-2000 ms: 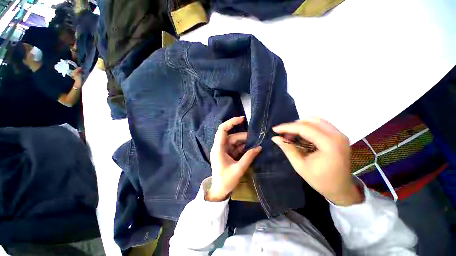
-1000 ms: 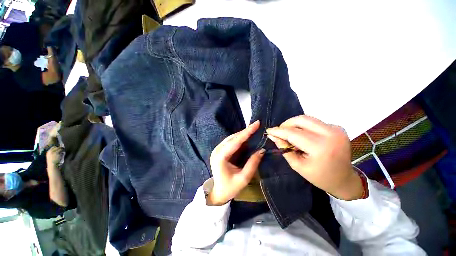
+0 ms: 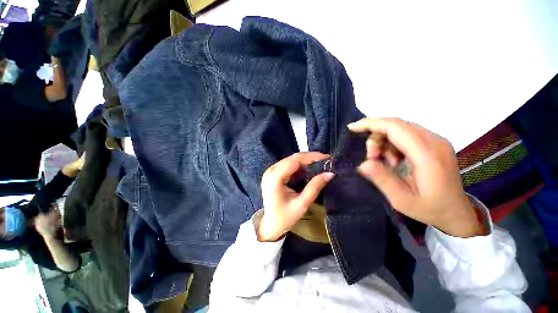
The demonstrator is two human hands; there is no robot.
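A dark blue denim jacket (image 3: 165, 122) with pale topstitching lies on the white table. Its sleeve bends round towards me, and the cuff end (image 3: 361, 226) hangs near my body, with a tan facing (image 3: 311, 225) showing beside it. My left hand (image 3: 293, 194) pinches the sleeve seam between thumb and fingers, beside short pale stitching. My right hand (image 3: 422, 177) is at the right edge of the sleeve, fingertips at a raised dark fold. A small brownish thing shows in its curled fingers, blurred; I cannot tell surely what it is.
The white table (image 3: 440, 55) curves round behind the jacket. A brown and blue jacket pile (image 3: 134, 36) lies at the upper left. A striped fabric bundle (image 3: 498, 159) with white cord is at the right. Two masked people are at the left, one with hands (image 3: 49, 223) near a brown garment.
My right hand has moved right and up from the seam, and a dark fold of the sleeve is now raised by it. My left hand still pinches the seam. The jacket has shifted slightly left and up.
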